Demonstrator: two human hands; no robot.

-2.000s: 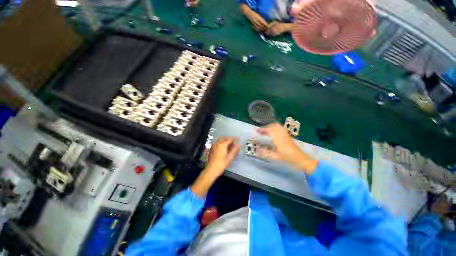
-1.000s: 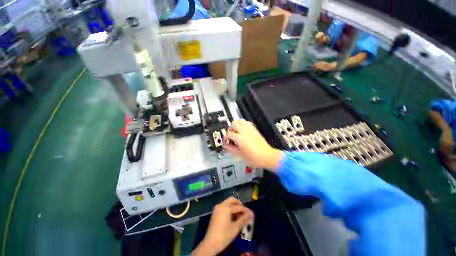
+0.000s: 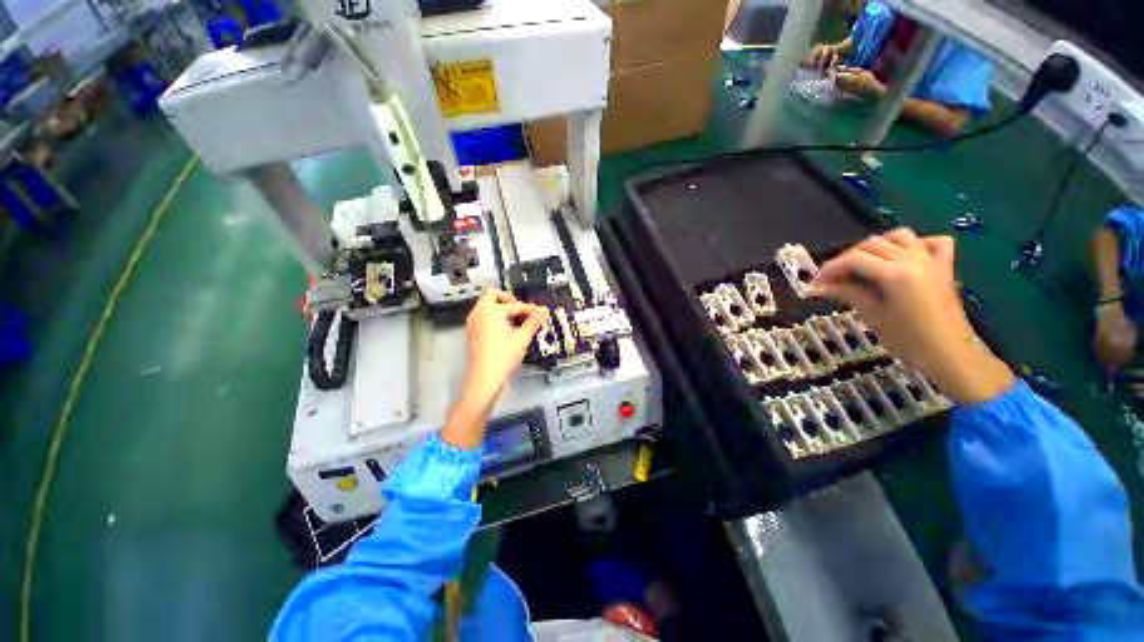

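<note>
My left hand (image 3: 499,341) is at the right-hand fixture (image 3: 580,329) of the benchtop machine. Its fingertips are closed on a cream housing (image 3: 548,336) with a dark centre at the fixture. My right hand (image 3: 901,299) is above the black parts tray (image 3: 677,207). Its thumb and fingers pinch the edge of another cream housing (image 3: 795,266), near two separate housings and the rows of housings (image 3: 822,345). Whether the pinched housing touches the tray floor is hard to tell.
The white machine (image 3: 521,75) has a second fixture (image 3: 380,278) holding a cream piece at left. A red button (image 3: 626,410) is at its front right. A black cord (image 3: 1004,123) runs behind the tray. Other people's hands (image 3: 859,78) are at the far bench.
My right hand has moved from the right-hand fixture to above the tray, with a housing. My left hand has risen from below the machine's front edge to that fixture.
</note>
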